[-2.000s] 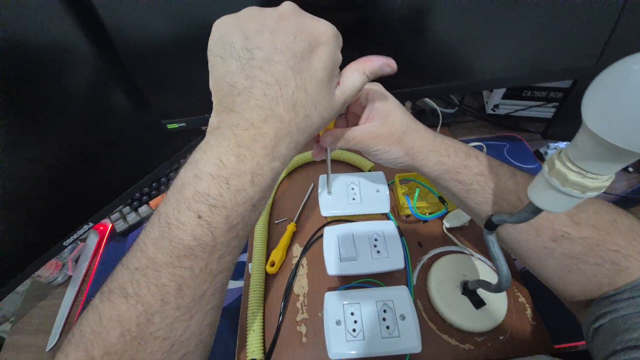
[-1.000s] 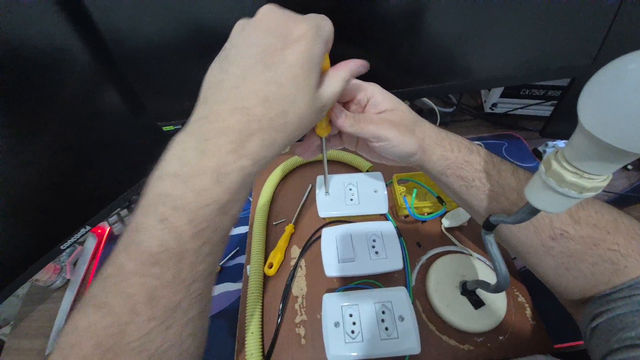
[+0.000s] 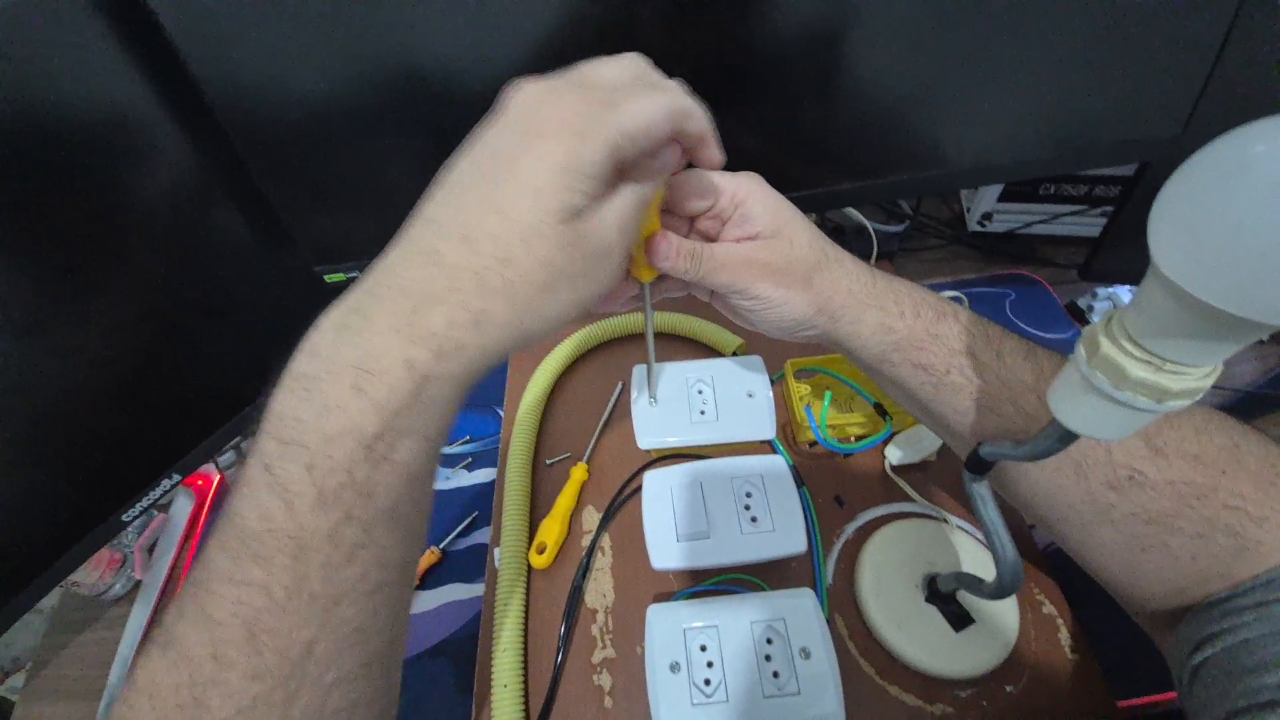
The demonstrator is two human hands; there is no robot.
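Observation:
My left hand (image 3: 620,150) is wrapped over the top of a yellow-handled screwdriver (image 3: 648,255), held upright. My right hand (image 3: 740,240) steadies the same handle from the right with thumb and fingers. The blade's tip rests on the left screw of the far white outlet plate (image 3: 728,400), which has one socket. Nearer stand a white plate with a switch and a socket (image 3: 776,478) and a plate with two sockets (image 3: 740,635). A second yellow screwdriver (image 3: 560,515) lies left of the plates, beside a loose screw (image 3: 558,459).
Yellow corrugated conduit (image 3: 514,500) curves along the brown board's left side. A yellow electrical box (image 3: 800,400) with blue and green wires sits at right, near a round cream base (image 3: 880,610) whose bent grey arm carries a bulb (image 3: 1215,230). Dark monitors (image 3: 900,80) stand behind.
My left hand has turned on the screwdriver: its thumb stuck out to the right before, and now its fingers curl over the handle's top. The blade stays at the plate's left screw.

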